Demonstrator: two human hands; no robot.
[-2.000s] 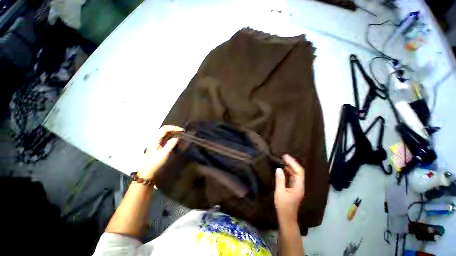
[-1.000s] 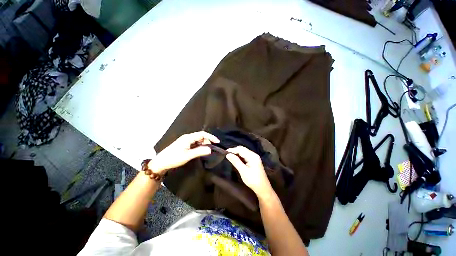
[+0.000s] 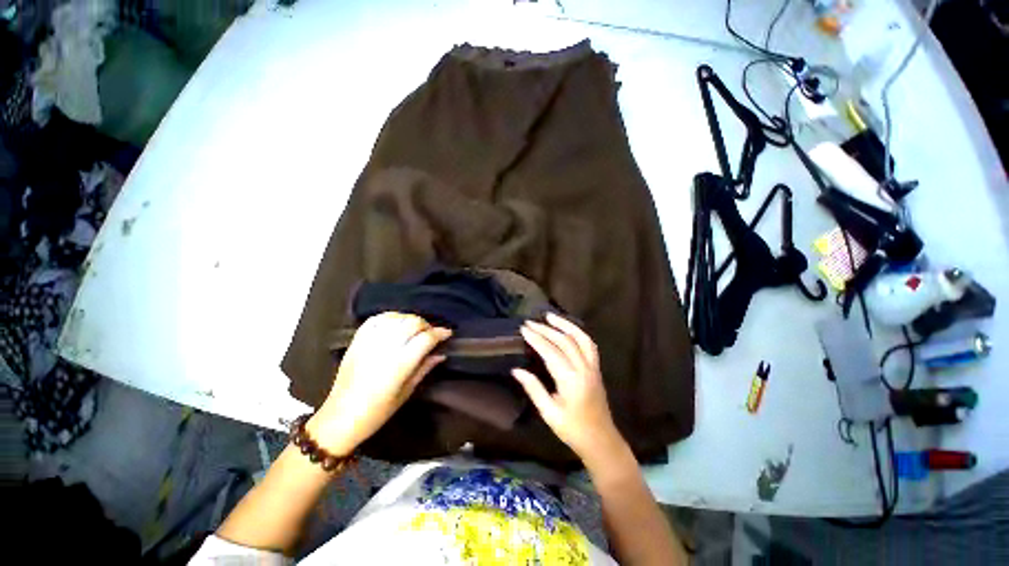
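A dark brown garment [image 3: 432, 404] lies bunched near the table's front edge, with its waist opened and the black inside [image 3: 426, 296] showing. Its brown waistband strip [image 3: 482, 346] runs between my hands. My left hand [image 3: 389, 359] pinches the strip's left part between thumb and fingers. My right hand [image 3: 567, 381] holds its right part, thumb below and fingers above. Matching brown garments [image 3: 520, 144] lie flat beneath, waistband [image 3: 531, 60] at the far end with a small dark button.
Black hangers [image 3: 736, 260] lie to the right on the white table [image 3: 210, 221]. Nearer are yellow-orange snips [image 3: 758, 388]. The right edge holds a white spray bottle [image 3: 909, 296], a red and blue handle [image 3: 936, 460] and cables. Fabric heaps [image 3: 66, 265] are at left.
My hands, close together a second ago, are now farther apart along the waistband strip, which is stretched flatter between them. The view has shifted, so the table's things appear further left.
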